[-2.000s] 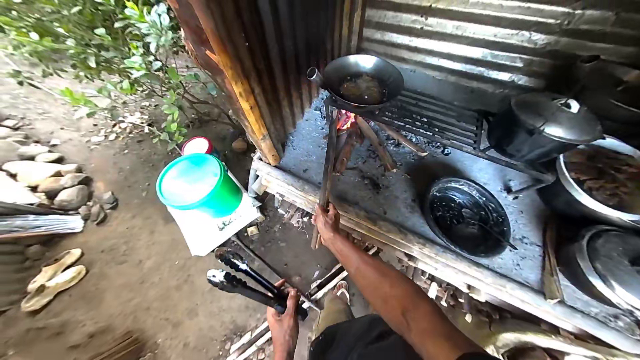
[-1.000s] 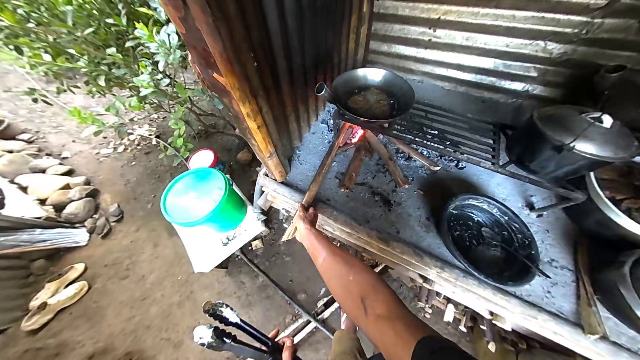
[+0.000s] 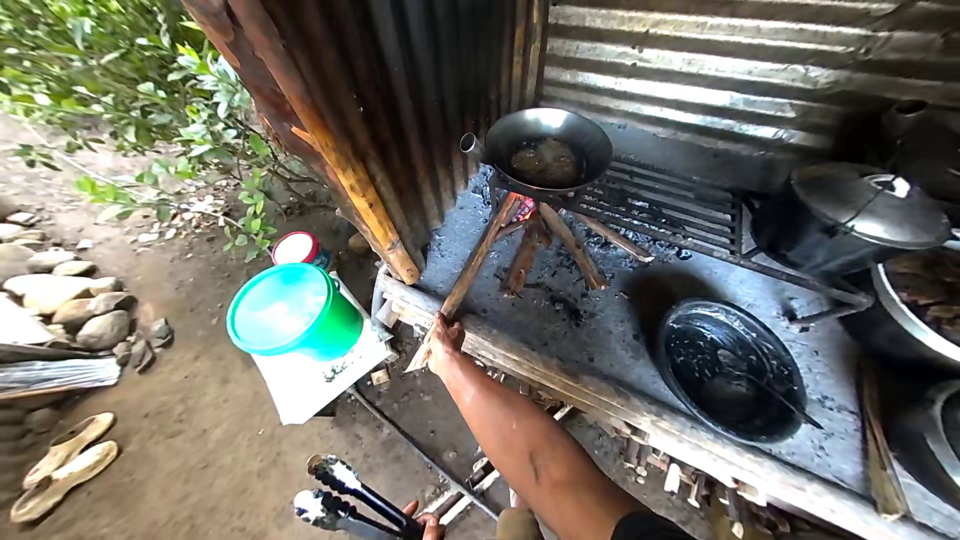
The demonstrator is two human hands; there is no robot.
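Observation:
My right hand (image 3: 445, 343) grips the near end of a long piece of firewood (image 3: 480, 259), whose far end lies at the glowing embers (image 3: 525, 207) under a wok (image 3: 550, 150). The wok sits on a metal grate (image 3: 667, 202) and holds brownish food in what looks like oil. At the bottom edge, partly cut off, my left hand (image 3: 424, 521) holds a pair of metal tongs (image 3: 356, 499) by the dark handles, with the coated tips apart. Other sticks of firewood (image 3: 574, 247) fan out from the embers. A dark basin (image 3: 731, 371) with a utensil in it stands to the right.
A green lidded bucket (image 3: 296, 311) stands on a white surface (image 3: 300, 394) at the left, beside a red-rimmed container (image 3: 295, 248). Lidded pot (image 3: 870, 210) and other pots are at the right. A log edge (image 3: 585, 390) borders the hearth; corrugated metal walls (image 3: 697, 67) stand behind.
My left hand and the tongs have moved lower in view, towards the bottom edge. My right hand stays on the same firewood. The wok remains on the grate.

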